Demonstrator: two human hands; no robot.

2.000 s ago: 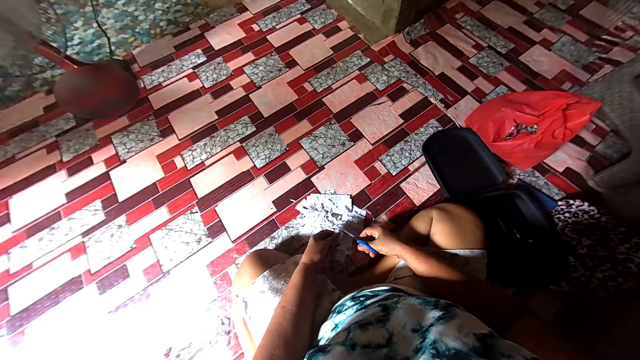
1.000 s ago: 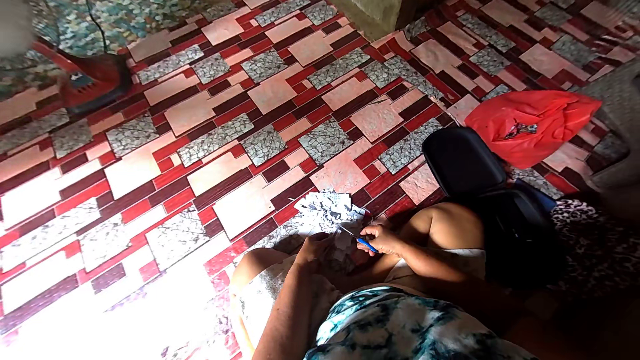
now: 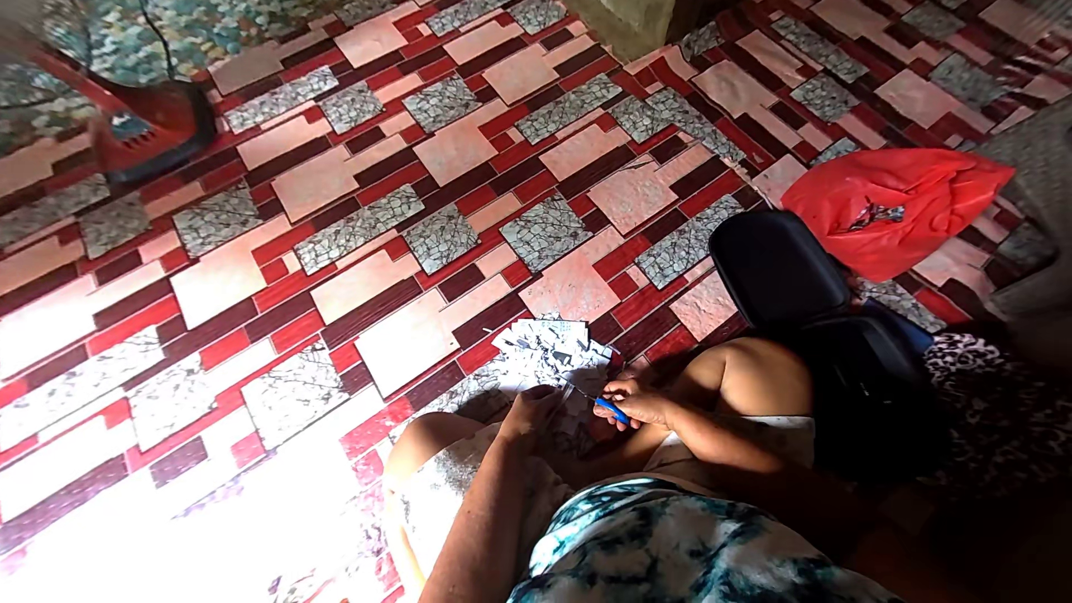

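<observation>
My right hand (image 3: 638, 404) is closed on the blue handles of a pair of scissors (image 3: 612, 410), whose blades point left toward my other hand. My left hand (image 3: 533, 410) is bent over my lap, its fingers by a small pale piece (image 3: 569, 390) that looks like paper; whether they grip it is hard to tell. Just beyond both hands, a heap of white paper scraps (image 3: 553, 347) with dark marks lies on the floor between my knees.
An open black zip case (image 3: 779, 268) lies beside my knee at the right, with a red plastic bag (image 3: 896, 209) behind it. A patterned dark cloth (image 3: 997, 402) is at the far right. A red and black object (image 3: 155, 130) stands at the upper left, and a pillar base (image 3: 628, 25) at the top.
The red and black object at the upper left has shifted a little in view. Both hands stay in nearly the same place, with the scissors still in my right hand.
</observation>
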